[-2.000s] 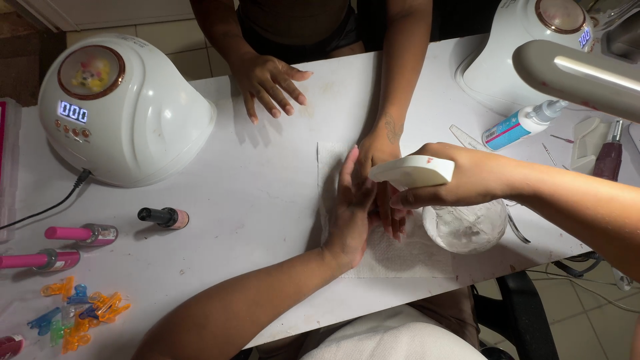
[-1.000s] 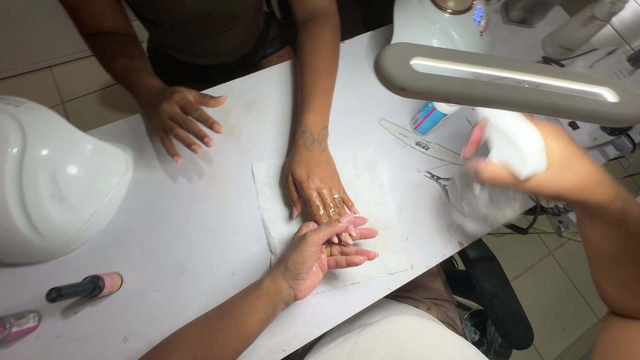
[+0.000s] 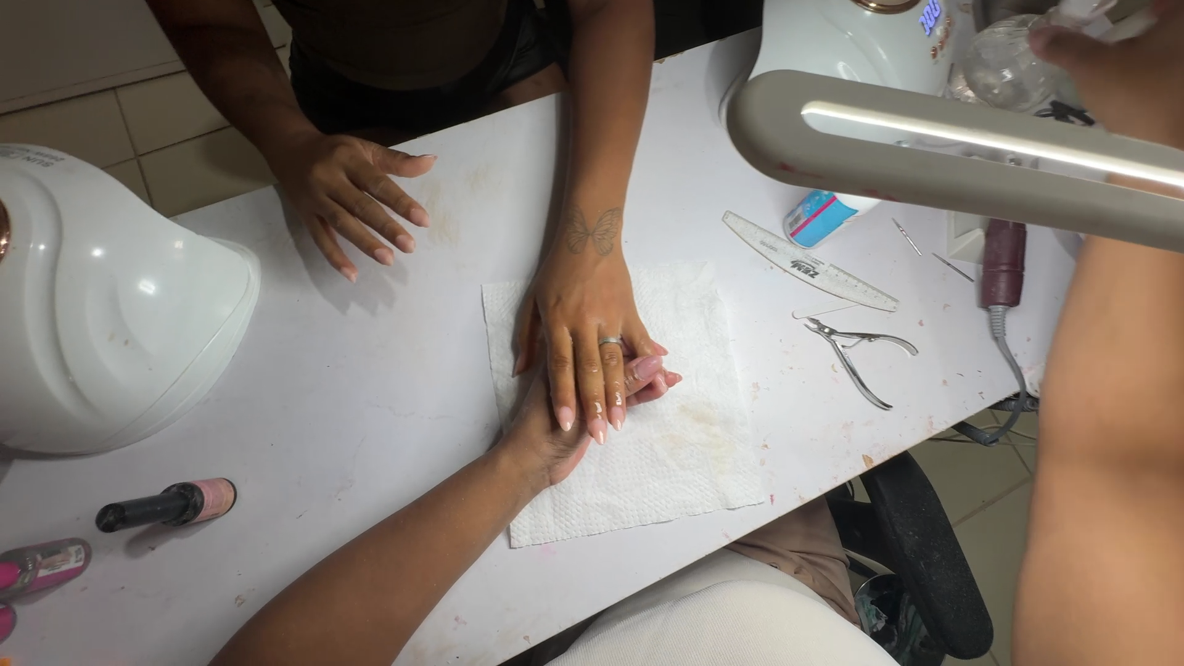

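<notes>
My left hand [image 3: 546, 439] lies palm up under the other person's hand [image 3: 583, 305], its thumb laid over their fingers. That hand wears a ring, and its fingertips look wet. Beneath both is a white paper towel [image 3: 638, 499]. At the top right edge, partly cut off, my right hand [image 3: 1115, 79] is beside a clear rounded container [image 3: 1008, 65]; whether it grips it cannot be told. The person's other hand [image 3: 361, 199] rests spread on the white table [image 3: 370, 370]. Metal nippers [image 3: 856, 351] and a nail file [image 3: 805, 259] lie right of the towel.
A lamp arm [image 3: 925, 139] crosses the upper right, above a blue-labelled bottle [image 3: 819, 219] and an electric nail drill handpiece [image 3: 1004, 264]. White nail lamps stand left [image 3: 102, 305] and at the top [image 3: 832, 46]. Polish bottles [image 3: 213, 499] lie lower left. A chair armrest [image 3: 925, 555] is below the table.
My right hand has moved away from the held hand to the upper right. The bowl that stood beside the towel is gone from there. My left hand still supports the person's hand.
</notes>
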